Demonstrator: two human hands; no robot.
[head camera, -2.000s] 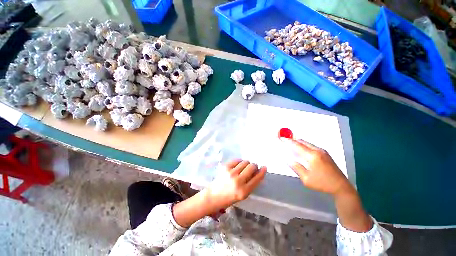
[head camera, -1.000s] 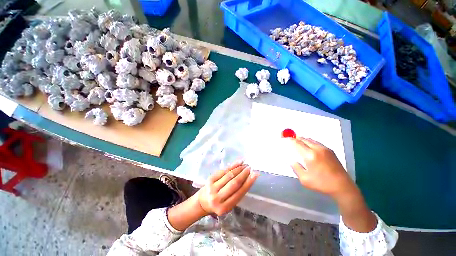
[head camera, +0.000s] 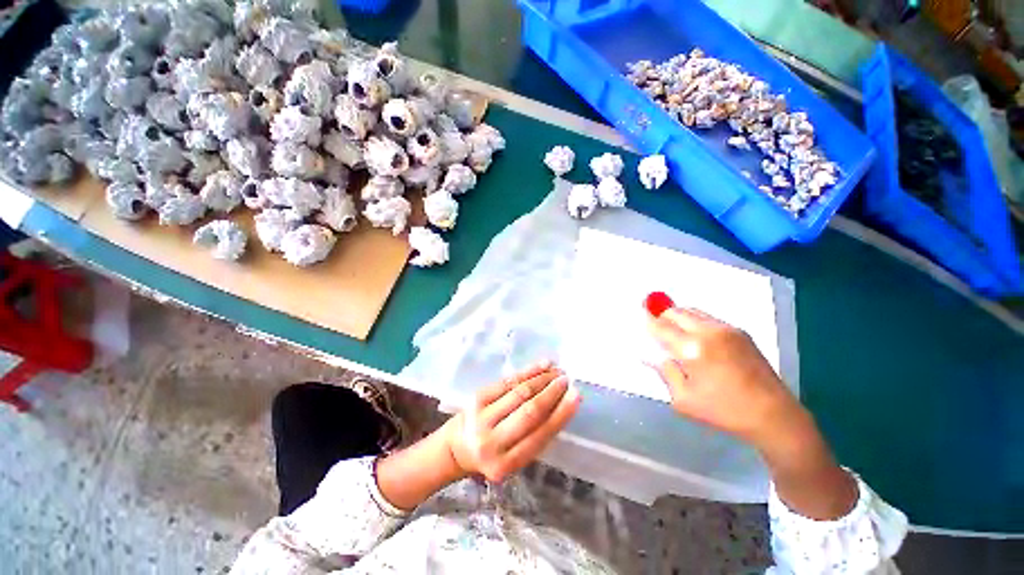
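Note:
The red paint (head camera: 659, 303) is a small bright round spot on the white paper sheet (head camera: 612, 294). My right hand (head camera: 719, 368) is over the paper, its fingertips at the near edge of the red paint. Its thumb and fingers are close together; I cannot make out a brush or anything else in them. My left hand (head camera: 514, 421) is palm up at the near edge of the plastic sheet (head camera: 494, 294), fingers curled together; whether it holds something small is hidden. Several white-grey figurine pieces (head camera: 606, 166) sit apart on the green bench beyond the paper.
A large heap of figurine pieces (head camera: 241, 129) lies on the cardboard sheet (head camera: 326, 294) at left. A blue tray (head camera: 719, 202) with small cream-brown parts (head camera: 747, 110) is at the back. Another blue tray (head camera: 988, 242) with dark parts is at far right. A red stool (head camera: 39, 320) is at lower left.
My left hand has turned from knuckles up to palm up, fingers curled. My right hand's fingertips have shifted slightly at the red paint. The view has shifted a little.

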